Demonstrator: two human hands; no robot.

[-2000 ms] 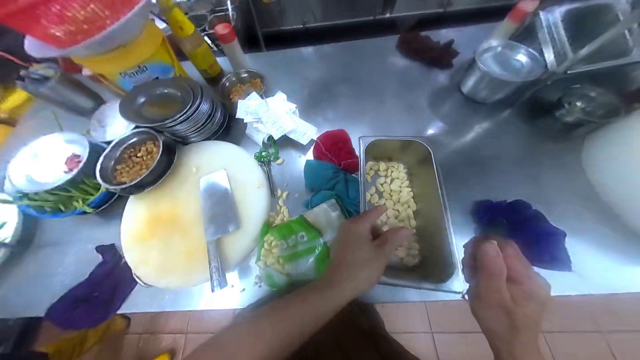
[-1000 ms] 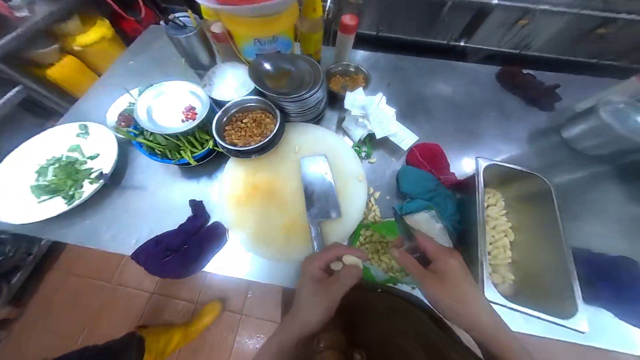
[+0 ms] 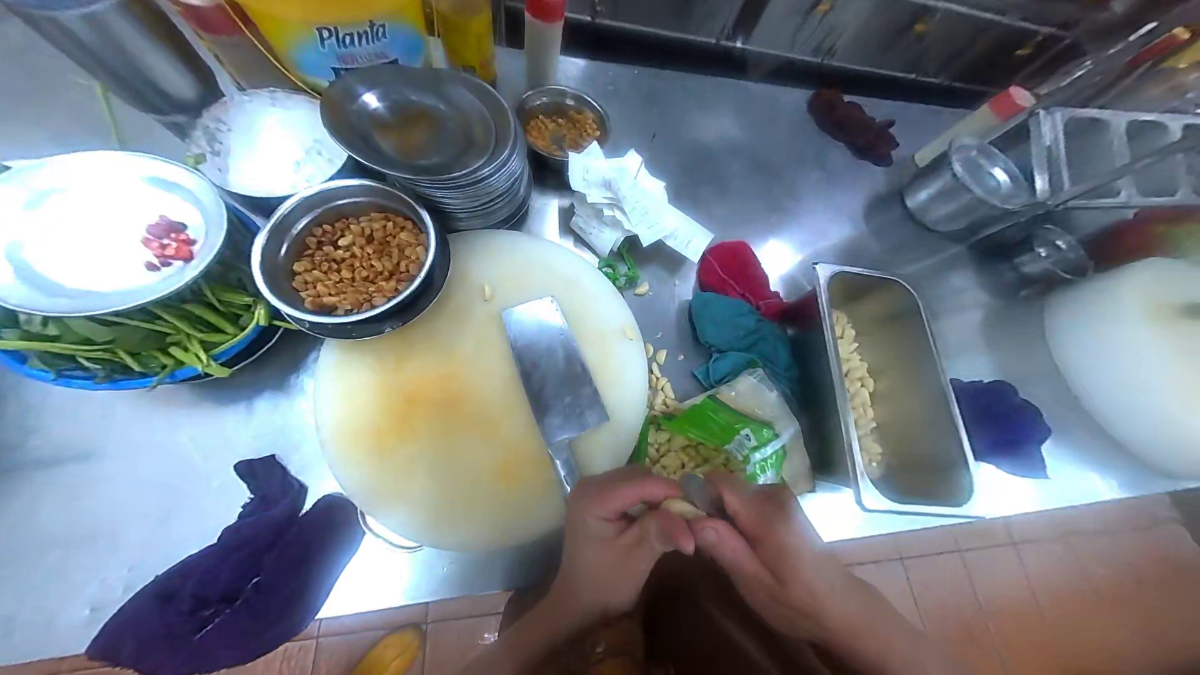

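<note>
Near the counter's front edge my left hand point(image 3: 630, 525) pinches a pale peeled clove, apparently garlic point(image 3: 682, 508). My right hand point(image 3: 764, 534) meets it and grips a small metal blade point(image 3: 696, 489), mostly hidden by the fingers. Just beyond both hands lies an opened green and clear plastic bag point(image 3: 736, 427) with more cloves point(image 3: 680, 455) spilling from it. To its right, a deep steel pan point(image 3: 905, 394) holds cloves point(image 3: 855, 384) along its left side. A cleaver point(image 3: 555, 370) rests flat on the round white cutting board point(image 3: 412, 422), left of the bag.
Red point(image 3: 736, 277) and teal point(image 3: 745, 337) cloths lie between board and pan; purple cloths point(image 3: 230, 572) flank the work. Left are a bowl of fried nuts or garlic bits point(image 3: 356, 258), stacked metal plates point(image 3: 422, 131) and greens point(image 3: 141, 337). Crumpled papers point(image 3: 637, 202) lie behind the board.
Two seconds ago my left hand was at the steel pan and the right hand beyond it; now both hands meet in front of the bag. The view has shifted markedly.
</note>
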